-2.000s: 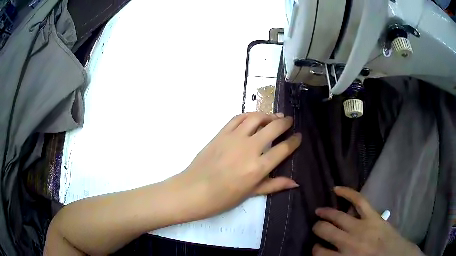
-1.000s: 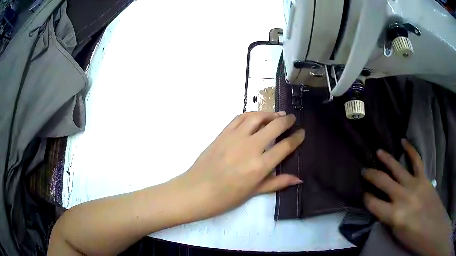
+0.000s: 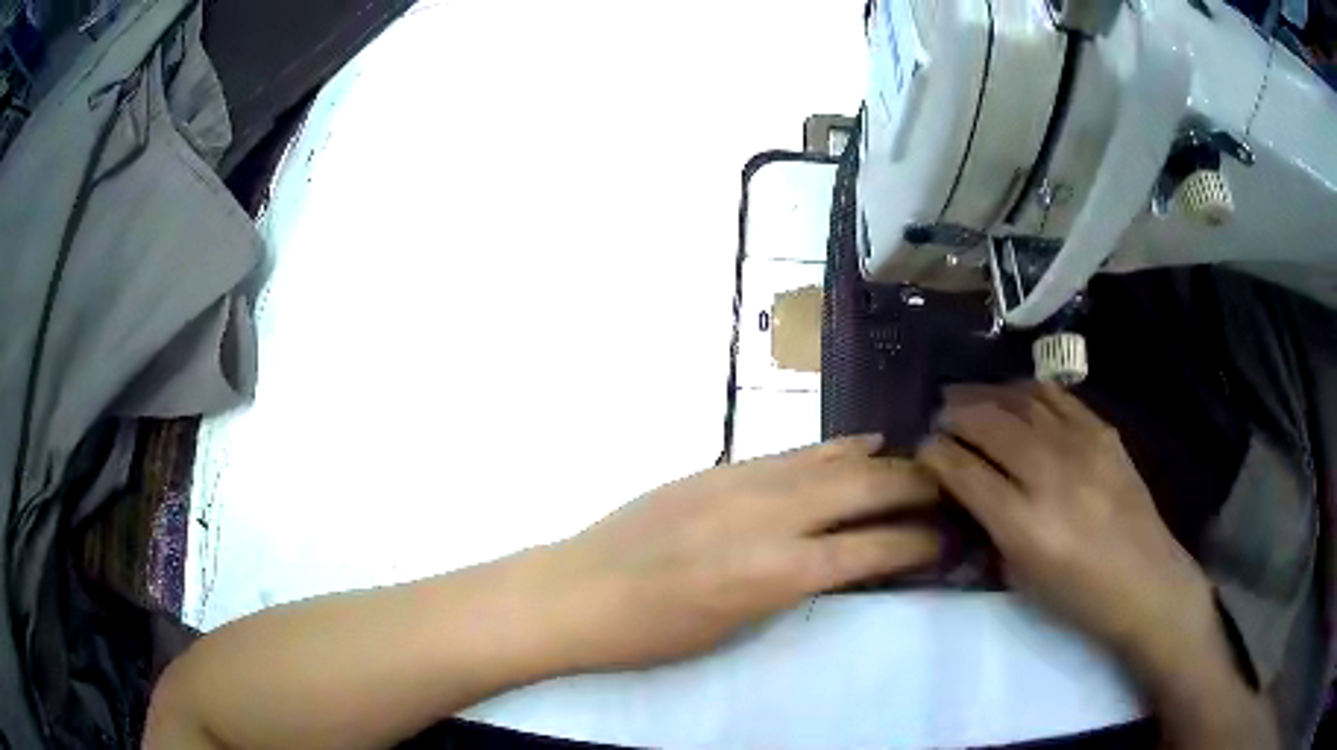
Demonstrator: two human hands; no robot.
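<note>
A dark brown band [image 3: 853,352] of cloth lies under the sewing machine head [image 3: 953,147] and runs toward me over the right side of the plate. My left hand [image 3: 748,542] lies across the near end of the band, its fingertips on the cloth. My right hand [image 3: 1048,491] is bent over the same cloth from the right, its fingertips close to my left fingers and slightly blurred. Both hands hold the near end of the band between them; the exact pinch is hidden by the fingers. The needle and presser foot are hidden behind the head.
A taupe garment [image 3: 132,279] is heaped over the left table edge. More taupe cloth [image 3: 1276,542] lies at the right, beyond my right hand. A tan tape piece [image 3: 796,328] sits on the plate left of the band. Ribbed dials [image 3: 1060,358] stick out from the head.
My right hand has moved left and up to meet my left hand at the band. My left hand has shifted slightly right and nearer to me. The near cloth edge is now under the fingers.
</note>
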